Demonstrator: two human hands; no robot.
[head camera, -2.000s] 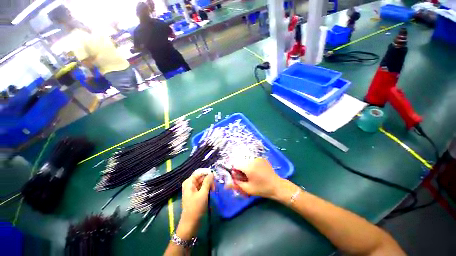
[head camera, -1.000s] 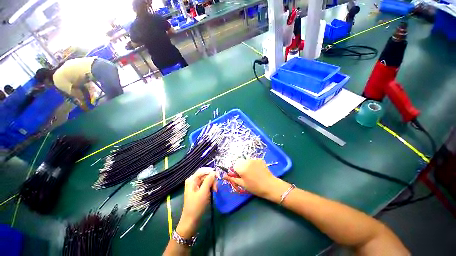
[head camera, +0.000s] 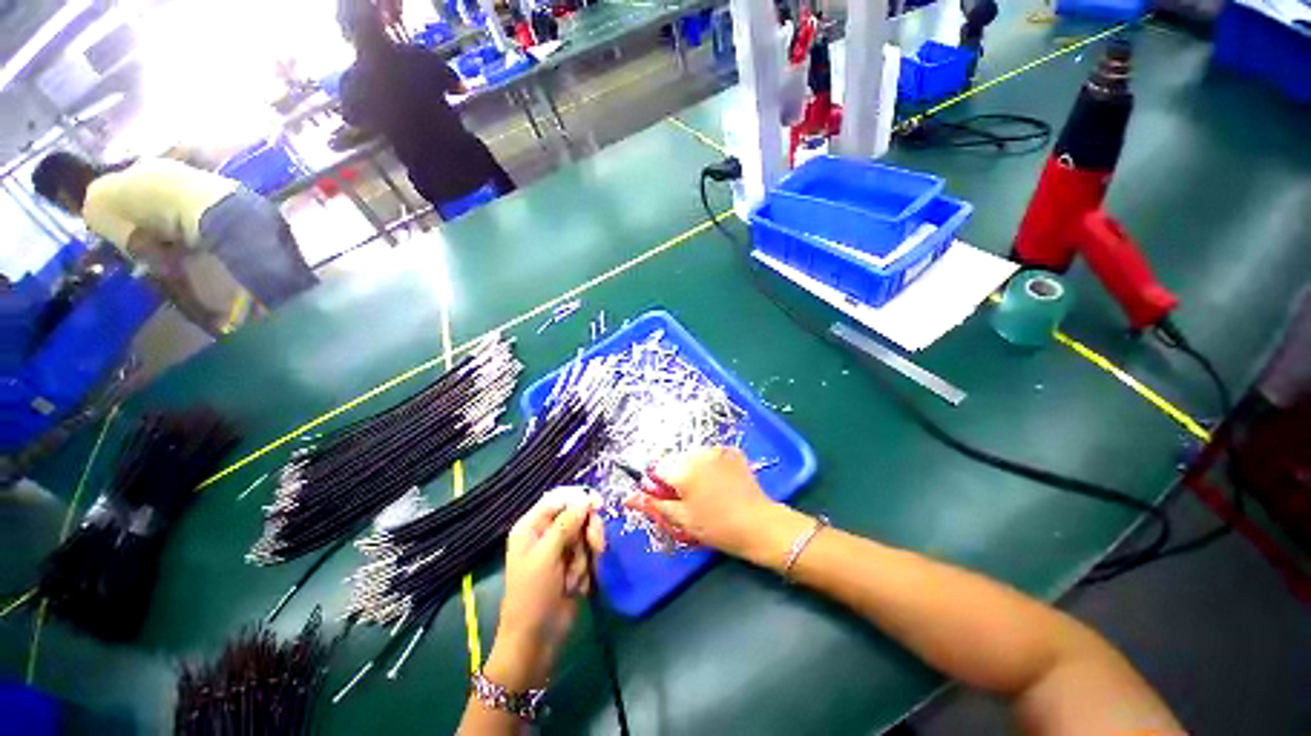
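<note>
My left hand (head camera: 551, 558) pinches the end of a black cable (head camera: 607, 654) over the near-left edge of the shallow blue tray (head camera: 647, 582); the cable hangs down toward me. My right hand (head camera: 715, 503) is closed on a small red-handled cutting tool (head camera: 654, 486), its dark tip pointing left, just up and right of my left fingertips. White and silvery scraps (head camera: 669, 403) lie piled in the tray. A fanned row of black cables with pale ends (head camera: 503, 496) rests on the tray's left edge. Whether the blades touch the cable is too small to tell.
A second cable row (head camera: 381, 453) and dark-ended bundles (head camera: 252, 683) lie left. Blue bins (head camera: 851, 237) sit on white paper (head camera: 942, 309) near a steel ruler (head camera: 899, 362). Green tape (head camera: 1031, 309), a red heat gun (head camera: 1071, 187) and a black cord (head camera: 1006, 467) are right. Two people are behind.
The view has shifted, so the bench items sit further left. My hands stay over the tray; the tool tip now stands slightly apart from my left fingers. The person in yellow has moved.
</note>
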